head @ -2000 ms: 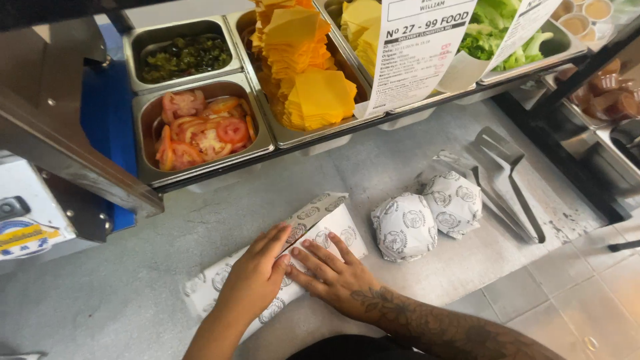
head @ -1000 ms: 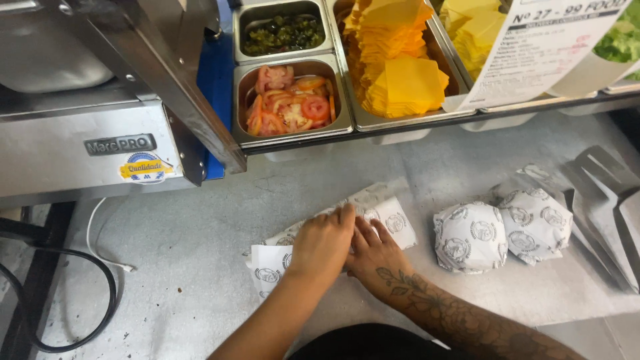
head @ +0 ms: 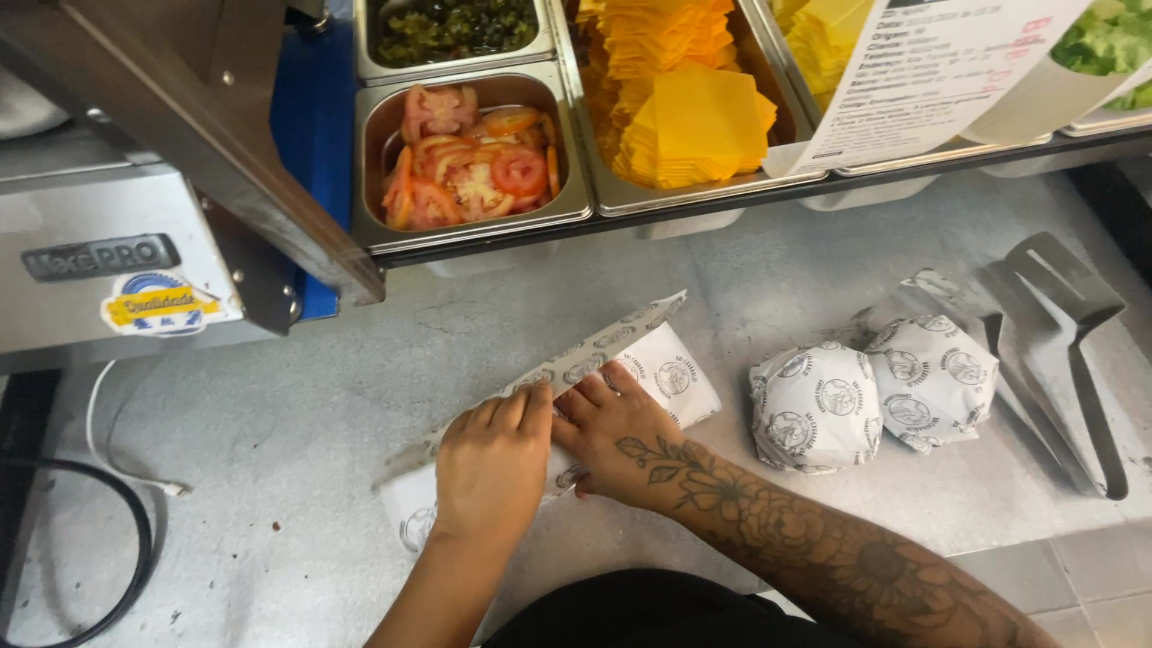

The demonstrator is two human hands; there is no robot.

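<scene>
A long package in printed white wrapping paper lies slanted on the steel counter. My left hand, fingers curled, grips the folded paper along its upper edge. Beside it, my right hand presses on the paper with its fingertips partly tucked under the fold. What the paper encloses is hidden. To the right sit two round bundles in the same paper, one touching the other. Metal tongs rest to the right of them.
Above the counter is a rail of steel pans: sliced tomatoes, dark green pickled slices, orange cheese slices and lettuce. A printed paper ticket hangs there. A steel appliance stands left, with a black cable and white cord below.
The view has shifted left, showing the appliance and cables. Both hands remain on the package; the left fingers, flatter two seconds ago, are now curled over the paper fold.
</scene>
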